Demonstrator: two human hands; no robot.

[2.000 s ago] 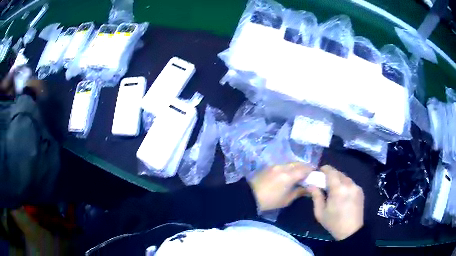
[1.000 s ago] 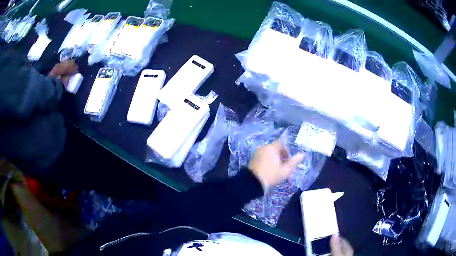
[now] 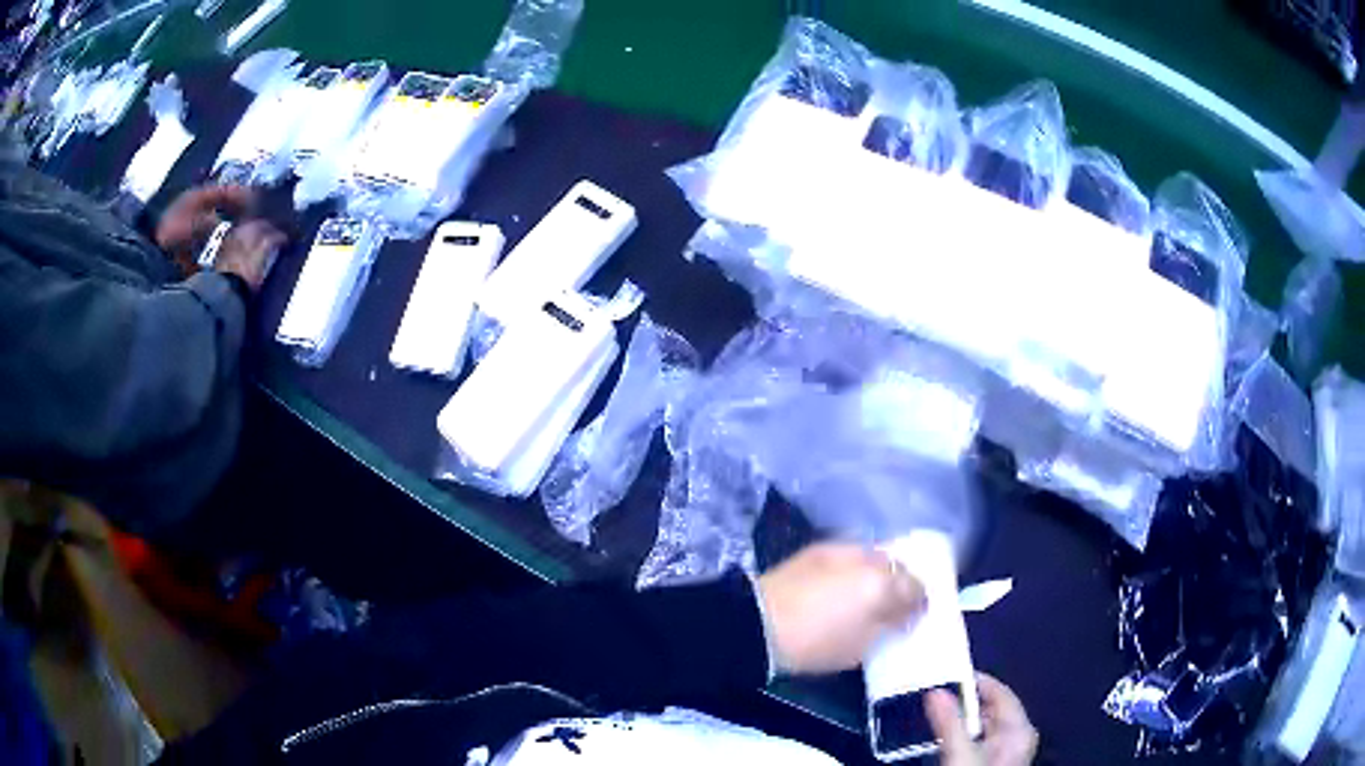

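A white slab-shaped power bank (image 3: 931, 644) with a dark window at its near end lies in front of me at the lower right. My right hand (image 3: 988, 729) holds it by the window end, thumb on its face. My left hand (image 3: 838, 606) is at its far part with fingers bunched, and a blurred clear poly bag (image 3: 883, 472) extends beyond those fingers. The left fingertips are too blurred to show the hold exactly. A small white scrap (image 3: 987, 594) sticks out or lies just right of the power bank.
A row of bagged devices (image 3: 973, 240) spans the back right. Loose white devices (image 3: 524, 392) lie left of centre, beside crinkled bags (image 3: 614, 434). A glossy dark film heap (image 3: 1213, 614) lies right. Another person's hands (image 3: 222, 240) work at left near yellow-marked bagged devices (image 3: 427, 142).
My left hand went from empty over the bags to the power bank's far part, with a bag now blurred there. The right hand's power bank shifted slightly left. The neighbour's second hand came into view.
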